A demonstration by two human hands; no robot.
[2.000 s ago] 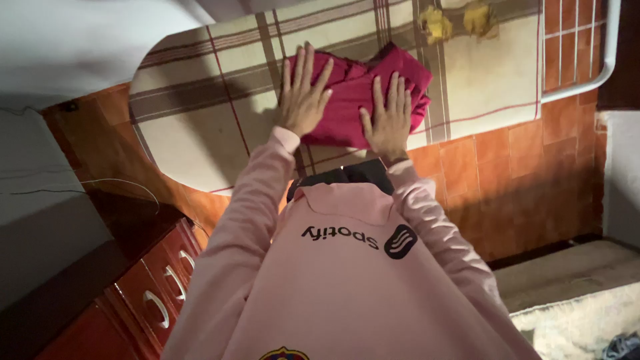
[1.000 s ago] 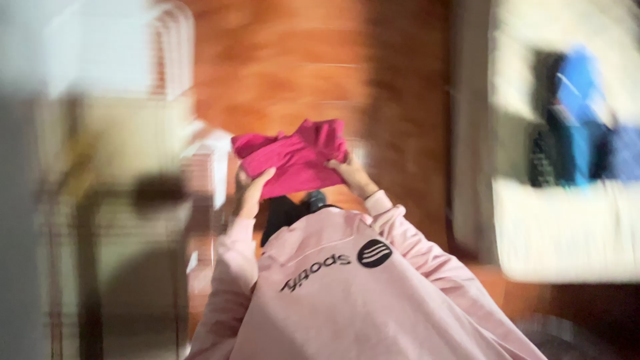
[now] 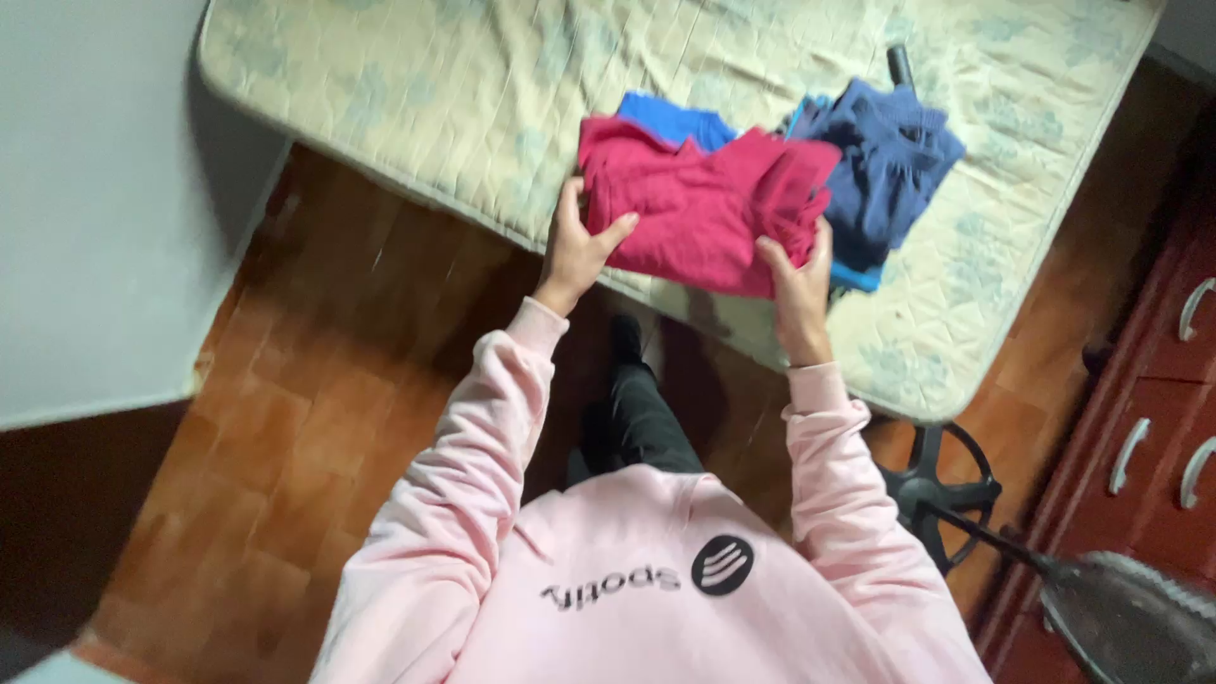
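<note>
A folded magenta garment (image 3: pixel 703 209) is held up between my two hands, above the near edge of a floral quilted mattress (image 3: pixel 456 104). My left hand (image 3: pixel 581 249) grips its left end, thumb on top. At its right end my right hand (image 3: pixel 800 285) holds it the same way. Just behind the garment a blue cloth (image 3: pixel 673 119) shows in part. To the right, a pile of folded clothes with a navy blue garment (image 3: pixel 874 176) on top lies on the mattress, partly hidden by the magenta garment.
A dark cylindrical object (image 3: pixel 899 65) lies behind the navy garment. At right stand a red-brown drawer cabinet (image 3: pixel 1164 380) with white handles and a black pedestal fan (image 3: pixel 1121 608) with a round base. A pale wall (image 3: pixel 104 209) is at left, above brown floor tiles (image 3: pixel 285 399).
Two seconds ago my hands were pressing on the magenta garment on a checked cloth surface; now they hold it lifted over the mattress. The view has turned widely.
</note>
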